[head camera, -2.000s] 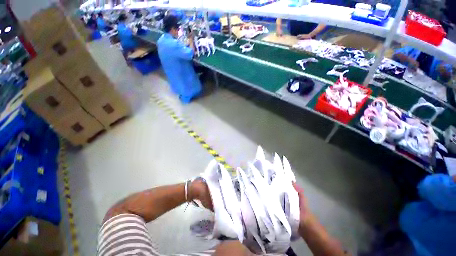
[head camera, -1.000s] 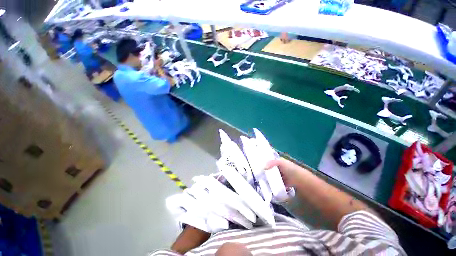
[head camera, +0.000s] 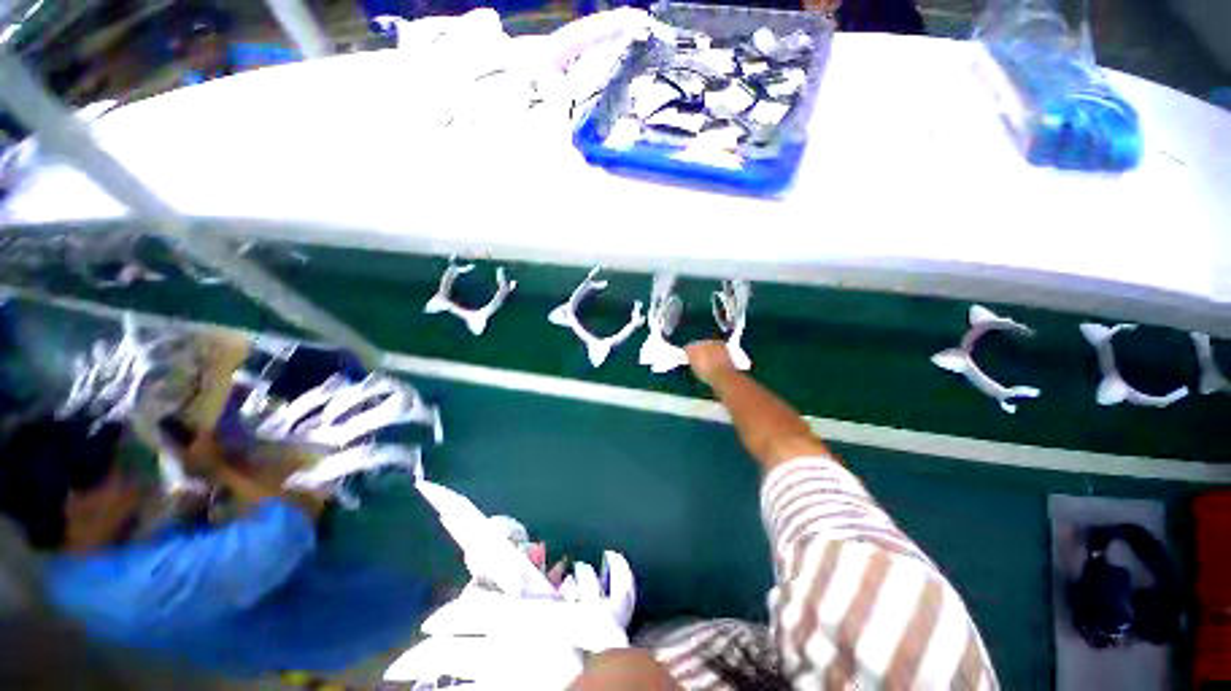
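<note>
My right hand (head camera: 709, 359) is stretched out over the green conveyor and closed on the curved middle of a white cat-ear headband (head camera: 663, 354), whose arms point away under the white shelf. A bunch of white headbands (head camera: 520, 614) is held low in front of my body at the lower left, with pointed ears sticking up. My left hand cannot be made out; the bunch hides where it would be. Single white headbands lie apart on the conveyor, one left of my hand (head camera: 598, 328) and another to the right (head camera: 986, 362).
The white shelf (head camera: 905, 203) crosses above the conveyor, carrying a blue tray (head camera: 689, 169) of small pale parts and a blue bag (head camera: 1080, 128). A person in blue (head camera: 189, 567) works close at left beside piled white headbands (head camera: 344, 419). Black headphones (head camera: 1114, 587) lie on a grey sheet at right.
The view has turned towards the conveyor and come closer. My right hand has left the bunch and reached forward to a headband on the conveyor. The bunch is now lower left.
</note>
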